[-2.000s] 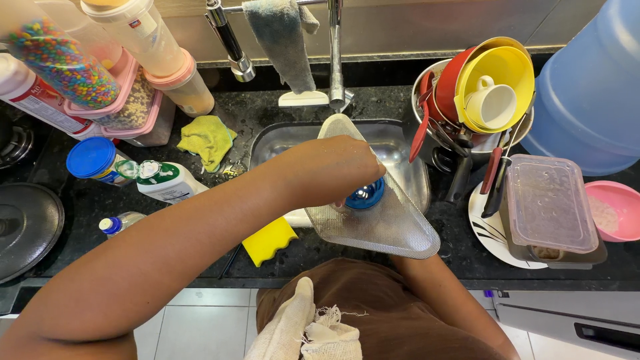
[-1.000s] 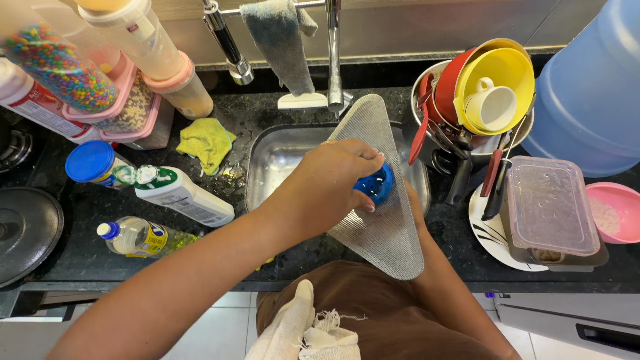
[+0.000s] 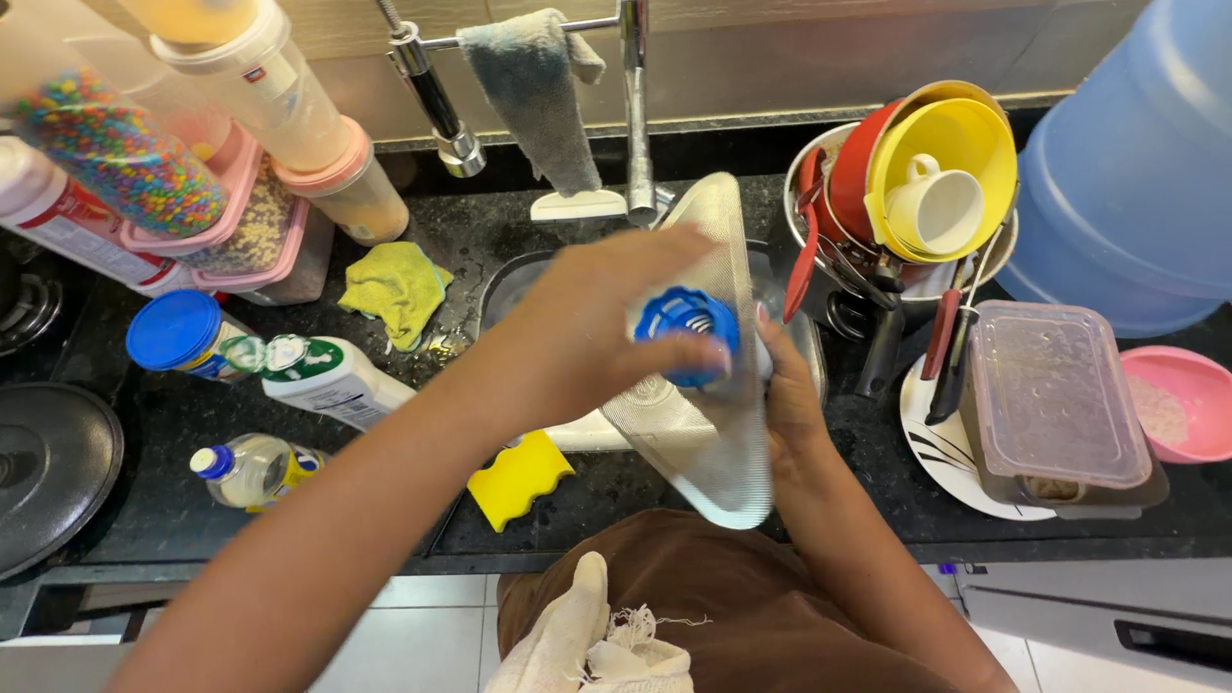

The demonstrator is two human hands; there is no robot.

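Over the steel sink (image 3: 515, 281) is a flat, silvery, roughly triangular perforated piece (image 3: 736, 462), tilted. A blue ring-shaped plastic part (image 3: 685, 335) with a metal spring-like middle sits at its face. My left hand (image 3: 616, 327), blurred, is at the blue part with fingers spread; whether it grips the part is unclear. My right hand (image 3: 791, 390) holds the perforated piece from behind, at its right side, next to a white part partly hidden there. A yellow sponge (image 3: 520, 479) lies on the counter near the front edge, left of the piece.
Left stand a white bottle (image 3: 337, 380), a clear bottle (image 3: 258, 472), a blue-lidded container (image 3: 173, 329), a green cloth (image 3: 397, 289) and stacked containers. The faucet (image 3: 637, 115) is behind the sink. Right are piled bowls (image 3: 852, 183), a plastic box (image 3: 1059, 395) and a blue water jug (image 3: 1126, 173).
The perforated piece has turned more edge-on. My left hand has shifted, its fingers now spread beside the blue part. My right hand, hidden behind the piece before, now shows.
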